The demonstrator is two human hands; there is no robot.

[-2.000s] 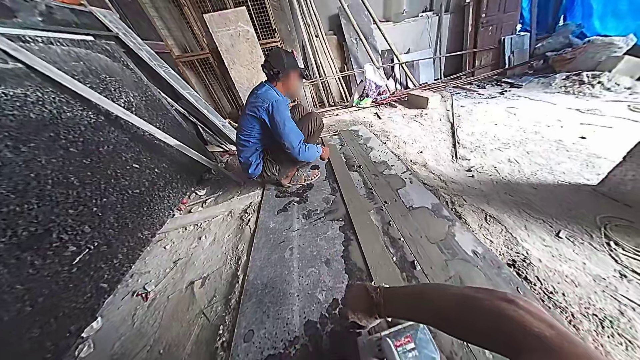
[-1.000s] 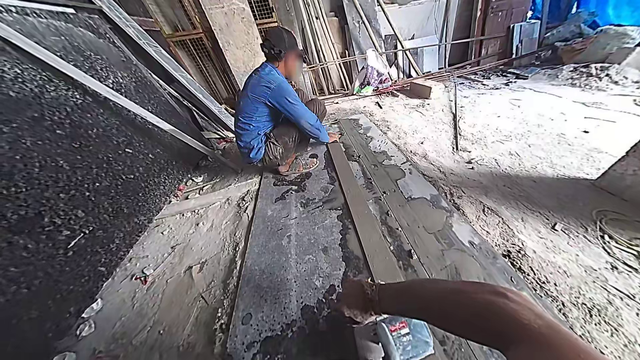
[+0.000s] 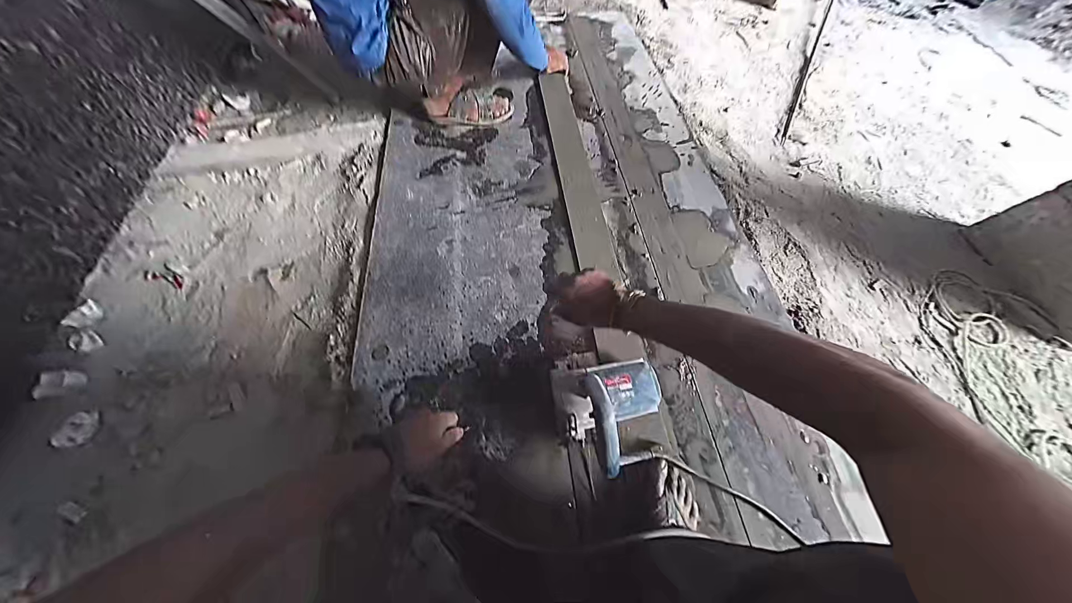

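A long flat strip (image 3: 578, 176) lies lengthwise on a wet grey stone slab (image 3: 452, 260). My right hand (image 3: 589, 300), with a band at the wrist, is curled over the strip's left edge. Just below that hand, a blue and metal handheld power cutter (image 3: 624, 394) rests over the near part of the strip, with neither of my hands on it. A cable (image 3: 729, 490) runs from its side. My left hand (image 3: 427, 435) hangs low over the slab's near left part, its fingers curled; whether it holds anything is too dark to tell.
A co-worker in blue sleeves squats at the far end, one hand (image 3: 556, 60) on the strip and a sandalled foot (image 3: 473, 107) on the slab. Dusty ground with rubble lies left. Coiled rope (image 3: 976, 331) lies right, near a block (image 3: 1026, 239).
The view has tilted down and my left hand has come into sight. My right hand stays by the strip, just beyond the cutter. The co-worker's hand remains at the strip's far end.
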